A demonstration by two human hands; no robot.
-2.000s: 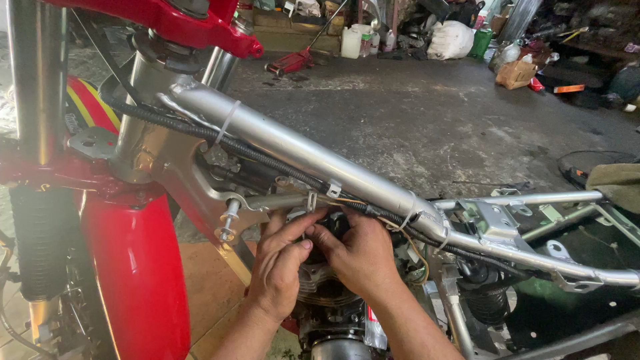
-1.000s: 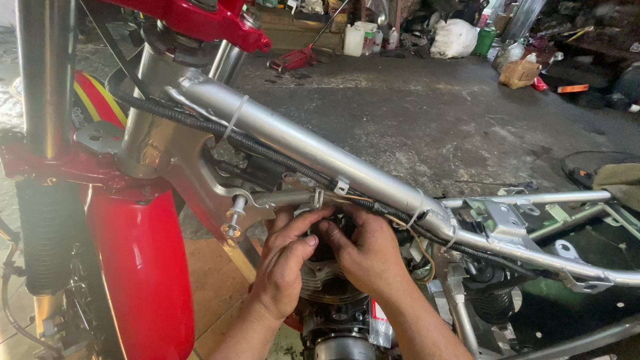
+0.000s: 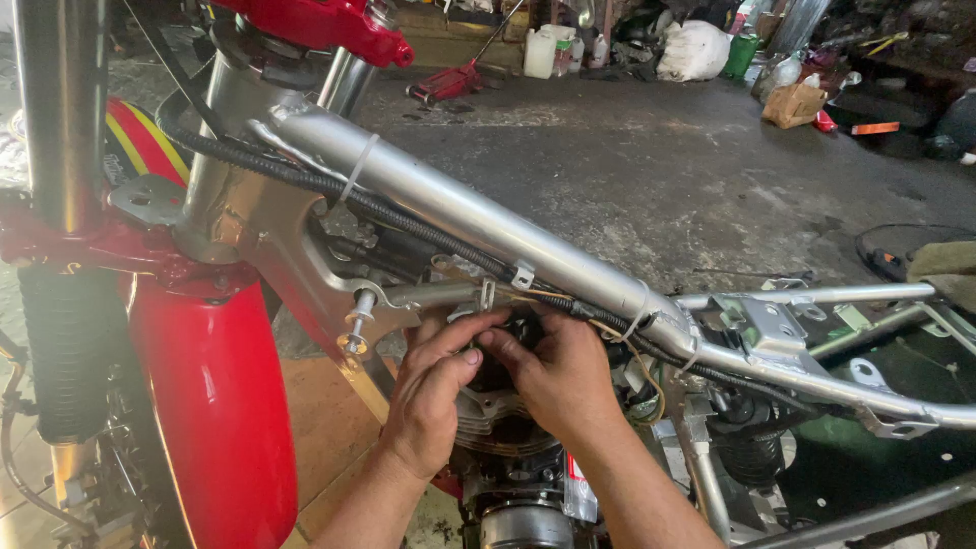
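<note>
Both hands work at the top of a motorcycle engine [image 3: 507,427], just under the silver frame tube [image 3: 488,221]. My left hand [image 3: 435,381] has its fingers bent near a small metal bracket [image 3: 486,293]; whether it holds something small is hidden. My right hand [image 3: 568,366] reaches in from the right, thumb close to the left fingertips, its other fingers hidden behind the palm and under the tube. A black corrugated wiring sleeve [image 3: 427,229] runs along the tube, held by white cable ties [image 3: 358,168]. A bolt with a washer [image 3: 357,324] sticks out left of my left hand.
A red front fender [image 3: 213,412] and a fork tube [image 3: 61,114] stand at the left. The rear subframe [image 3: 877,400] extends to the right. Beyond, on the concrete floor, are a red floor jack [image 3: 450,82], plastic jugs [image 3: 540,53], a white sack [image 3: 694,52] and a paper bag [image 3: 793,104].
Both hands stay at the same spot under the tube. Only the fingers shift slightly, with the left thumb and right thumb still close together.
</note>
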